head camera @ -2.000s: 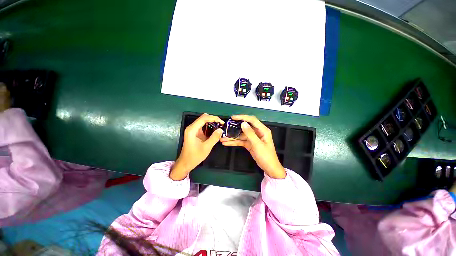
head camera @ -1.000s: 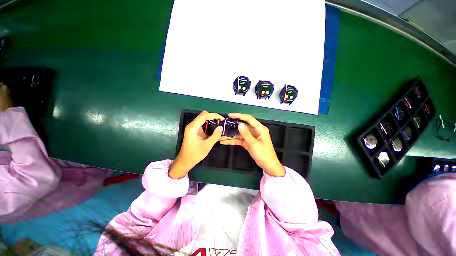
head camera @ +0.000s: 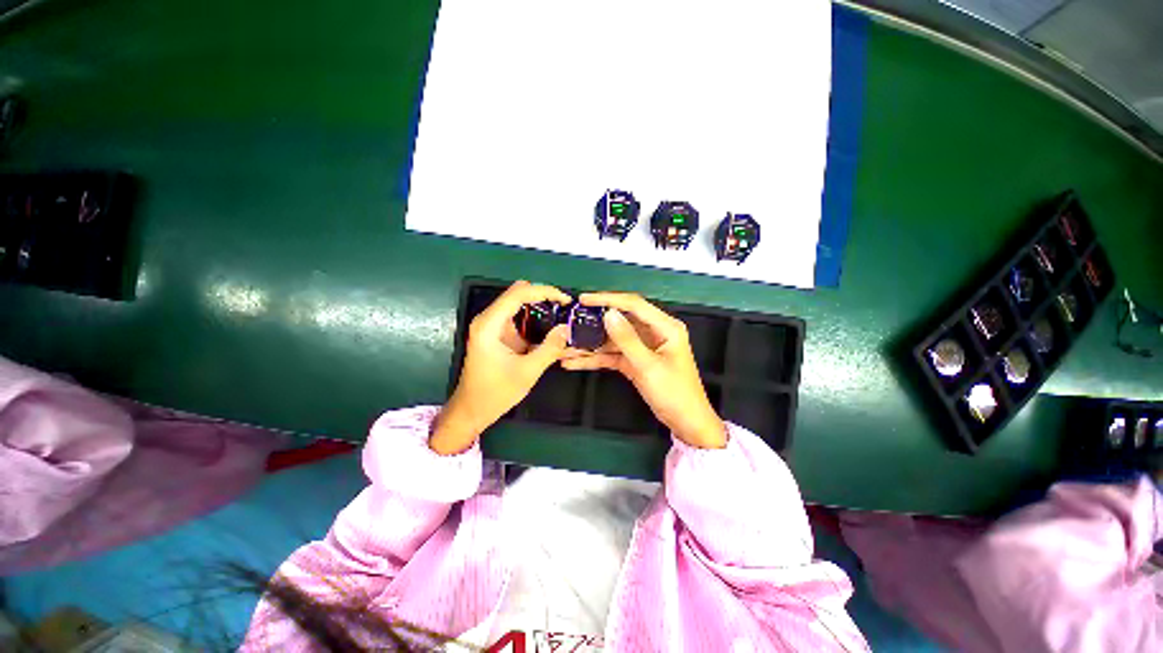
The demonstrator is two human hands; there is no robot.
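Observation:
My left hand point(head camera: 500, 364) holds a dark round smartwatch unit point(head camera: 534, 322) with a reddish glow at its edge. My right hand point(head camera: 657, 364) holds another smartwatch unit point(head camera: 588, 327) with a dark face and a purplish rim. The two units are side by side, with my thumbs at their lower edges. Both hands are above a black compartment tray point(head camera: 759, 353), whose visible pockets on the right look empty; my hands hide part of it. Three smartwatch units point(head camera: 675, 225) with green lit figures stand in a row near the near edge of the white sheet point(head camera: 612, 115).
A filled compartment tray point(head camera: 1020, 324) lies at an angle on the green mat point(head camera: 306, 255) at right. Another black tray point(head camera: 70, 236) is at far left, and a further tray point(head camera: 1122, 431) at far right. Neighbouring workers' pink sleeves point(head camera: 51, 447) show at both sides.
Both hands stay over the tray, and the units in them have tilted slightly. The left neighbour's hand and sleeve have drawn back from the left tray. The right neighbour's sleeve has shifted.

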